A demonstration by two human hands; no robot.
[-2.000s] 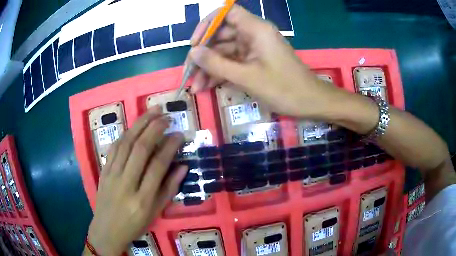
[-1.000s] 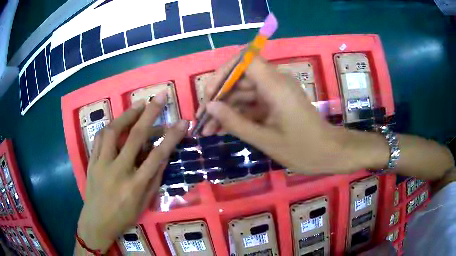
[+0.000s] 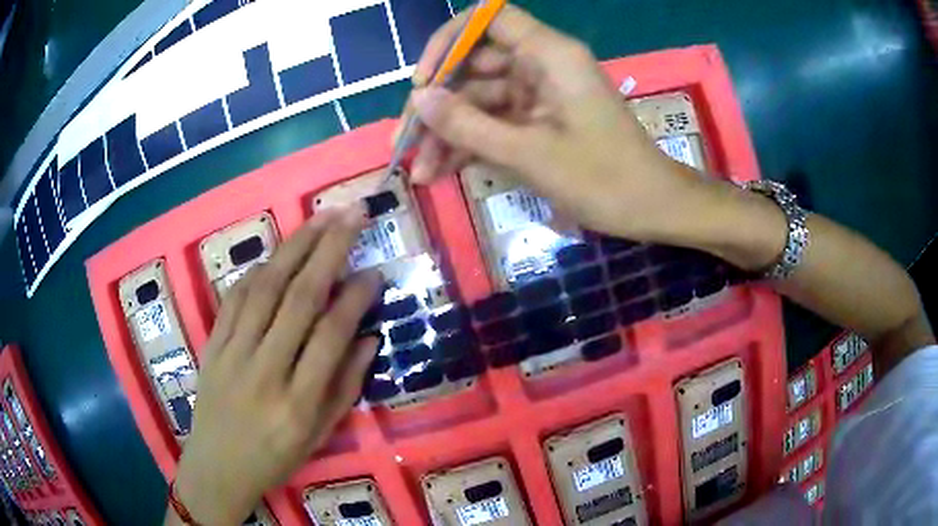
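My right hand (image 3: 535, 134) holds tweezers (image 3: 437, 82) with an orange grip like a pen. Their tip is at the top end of a gold-beige phone (image 3: 339, 192) in the top row, beside a black oval pad (image 3: 381, 203). My left hand (image 3: 283, 360) lies over the left part of this phone, its fingertips by the pad. It also reaches the left end of the clear sheet of dark oval pads (image 3: 535, 308), which lies across the red-pink foam tray (image 3: 417, 437); whether it grips the sheet is hidden.
A white backing strip with black squares (image 3: 298, 41) lies behind the tray on the dark green bench (image 3: 823, 113). Other phones (image 3: 710, 437) sit in the tray's slots. More filled trays show at the lower left (image 3: 41, 452) and lower right (image 3: 823, 411).
The tray has shifted left in view and tilted. My hands and the sheet are now at the third phone from the left, and the second phone's pad is uncovered. The tweezers have moved to the phone top.
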